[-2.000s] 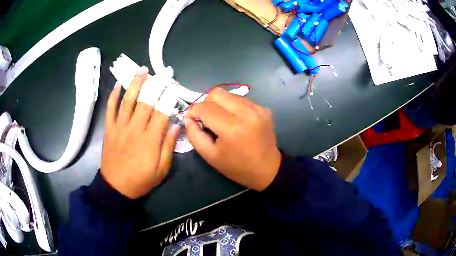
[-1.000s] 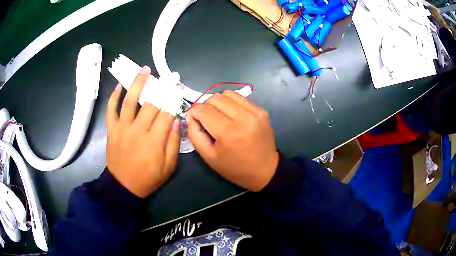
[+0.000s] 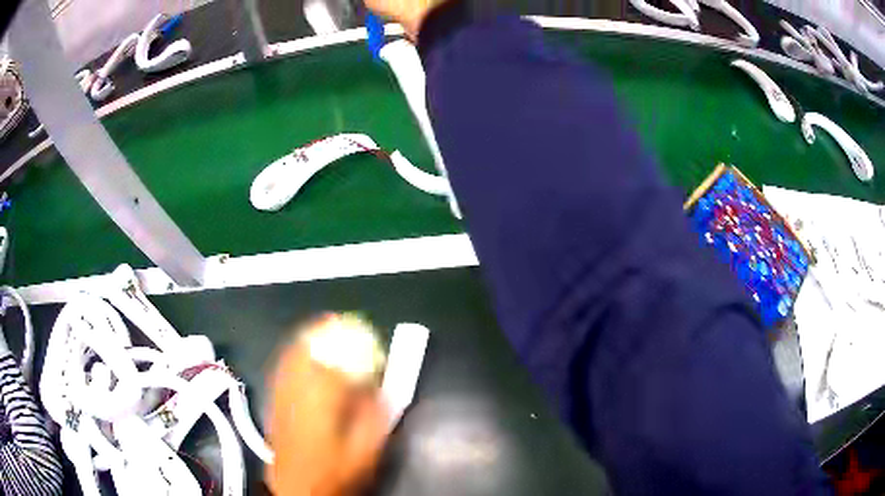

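Observation:
My left hand [image 3: 330, 417] is blurred above the dark bench. A smooth white curved piece [image 3: 408, 358] shows sharply beside it, partly covered by the hand; whether the hand grips it is unclear. My right arm reaches across the green belt. My right hand [image 3: 400, 10] is at the top edge and cut off by it. A small blue piece [image 3: 376, 37] and a long white housing [image 3: 411, 82] lie just below its fingers, the housing partly behind my sleeve. The fingertips' hold cannot be made out.
A white housing with red wires [image 3: 311, 167] lies on the green belt [image 3: 233, 228], behind a white rail [image 3: 340, 260]. Tangled white housings [image 3: 146, 378] are at left, near a striped sleeve [image 3: 24, 426]. A carton of blue cells [image 3: 747, 242] and a white sheet [image 3: 849, 291] are at right.
The view has swung up to the belt. My hands have parted from the white housing they worked on together; my right arm now reaches far forward, and my left hand is nearer the bench's left side.

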